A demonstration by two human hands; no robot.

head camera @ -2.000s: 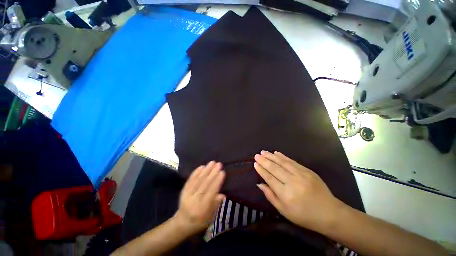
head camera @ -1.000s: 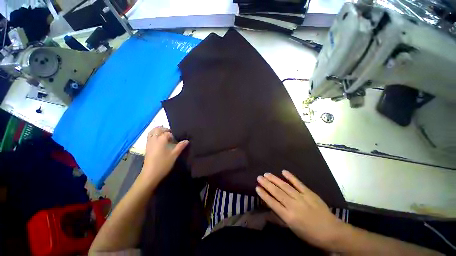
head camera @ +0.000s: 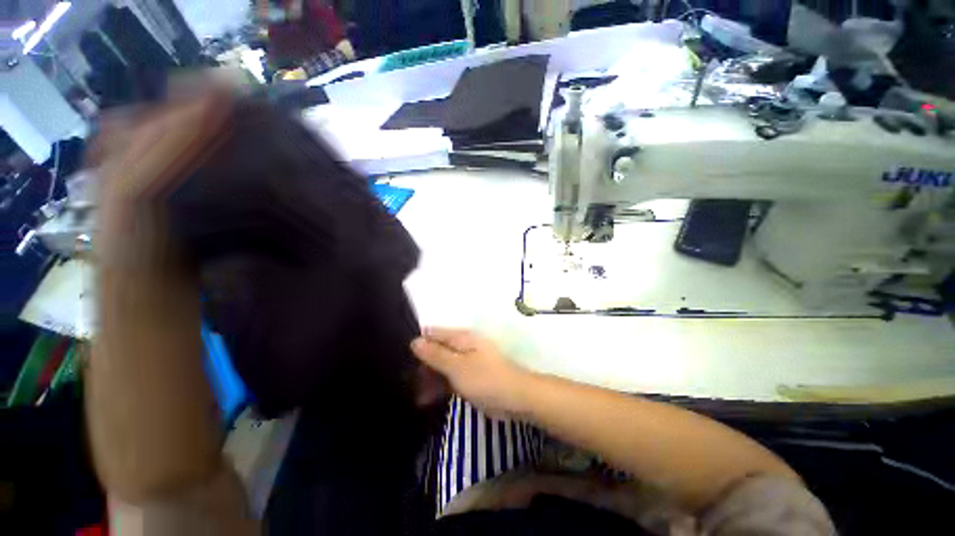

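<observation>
The dark brown garment panel (head camera: 314, 262) is lifted off the table, bunched and blurred, on the left side of the view. My left hand (head camera: 168, 136) is raised at the upper left, strongly blurred, with the cloth at its fingers. My right hand (head camera: 466, 366) pinches the lower right edge of the cloth near the table's front edge. The pocket piece seen on the panel before cannot be made out in the folds.
The white JUKI sewing machine (head camera: 733, 157) stands at the right, with a black phone (head camera: 713, 230) under its arm. Dark cut pieces (head camera: 497, 96) lie behind. A blue sheet (head camera: 223, 372) shows partly behind the cloth. Another person's hand (head camera: 293, 75) is at the back.
The panel lay flat across the table and lap; now it is raised and folded to the left. My left hand has gone up, my right hand has taken the edge, and the view has turned right.
</observation>
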